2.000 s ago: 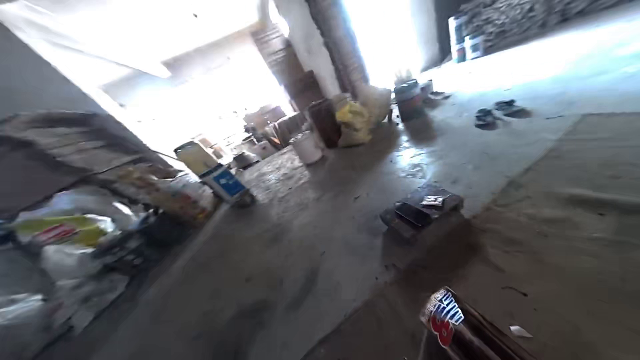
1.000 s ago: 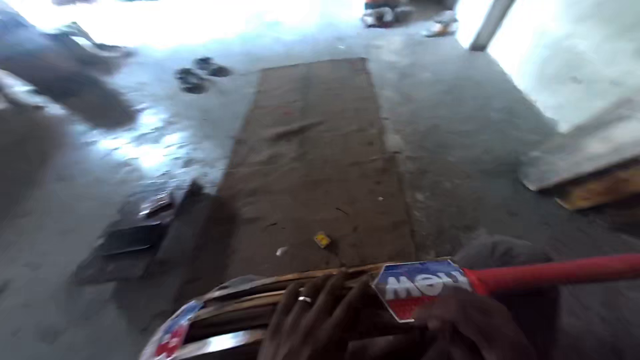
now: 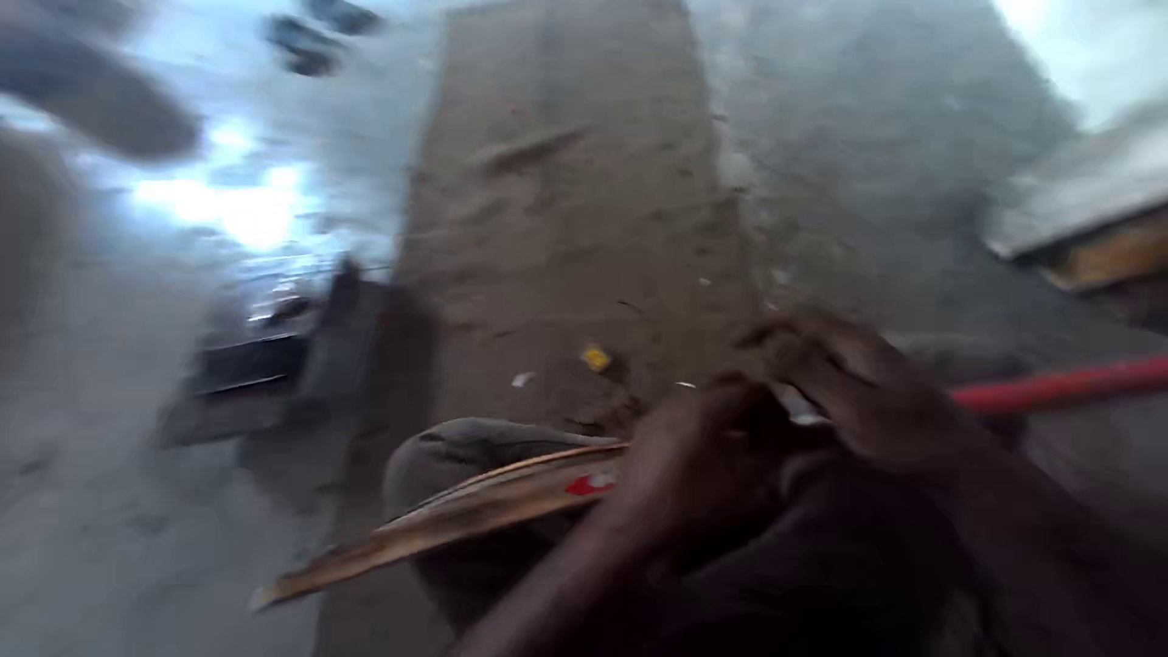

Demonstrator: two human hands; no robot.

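Note:
Across my lap lies a long, narrow wooden piece point(image 3: 438, 525) with a red and white patch, its pointed end out to the lower left. My left hand point(image 3: 703, 456) is over its right part, fingers curled and largely hidden. Close beside it on the right, my right hand point(image 3: 849, 383) has bent fingers around or against something small and whitish point(image 3: 801, 404), too blurred to name. Whether either hand grips anything is unclear. A red bar point(image 3: 1068, 385) runs from behind my right forearm to the right edge.
A brown cloth mat point(image 3: 566, 228) covers the floor ahead, with a small yellow item point(image 3: 596, 357) and white scraps on it. At left a low dark stand point(image 3: 219, 415) bears a flat black object point(image 3: 251, 363). Footwear point(image 3: 306, 46) lies beyond. A pale slab point(image 3: 1086, 192) juts in at right.
The view has swung down and right. One second ago both hands lay on the labelled piece, fingers spread; now they are close together and the piece points lower left.

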